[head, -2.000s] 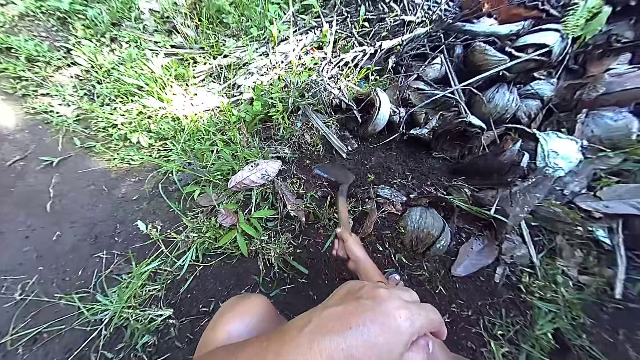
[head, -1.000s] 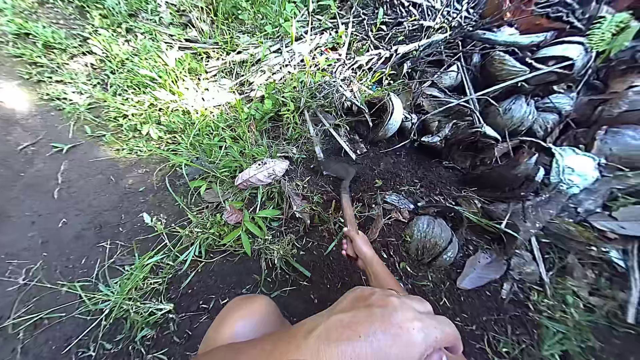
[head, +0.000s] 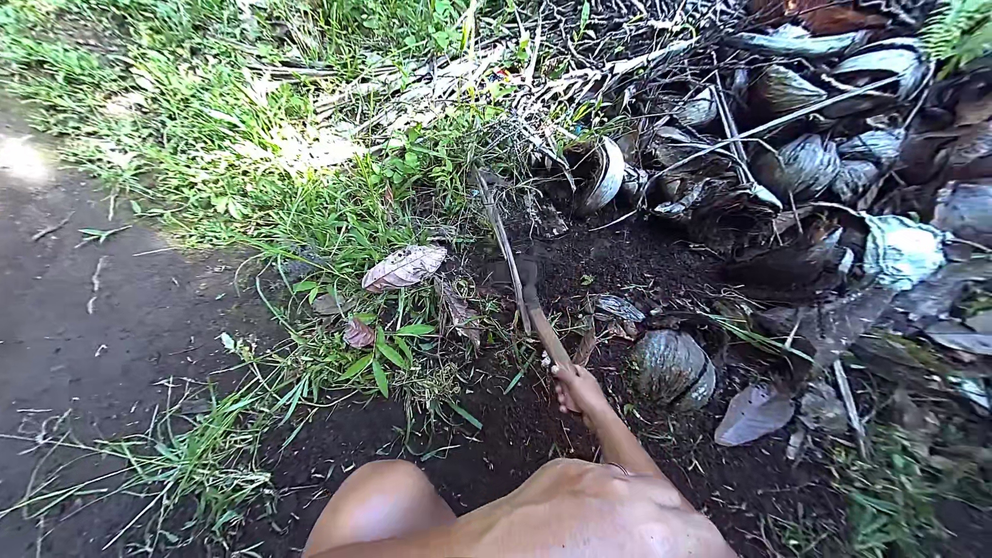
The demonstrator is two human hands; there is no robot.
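Note:
My right hand (head: 577,390) is closed around the wooden handle (head: 549,337) of a short hand tool. Its dark metal blade (head: 514,274), somewhat blurred, is low over the dark soil. A thin, split stick (head: 504,246) crosses beside the blade and reaches the upper handle. Nearer the camera, my left hand (head: 612,508) shows its back at the bottom edge, in front of the right forearm; its fingers are hidden. A husked coconut or piece of husk (head: 673,368) lies right of my right hand. Left of the blade is a dry brown leaf (head: 404,267).
Old coconut husks (head: 802,167) are heaped at the upper right, with dry twigs (head: 728,132) among them. Grass (head: 232,178) covers the upper left beside a bare dirt path (head: 101,333). A bent knee (head: 380,500) is at the bottom.
The thin stick now lies against the tool's head; earlier it lay farther up, beyond the blade. My right hand still grips the handle.

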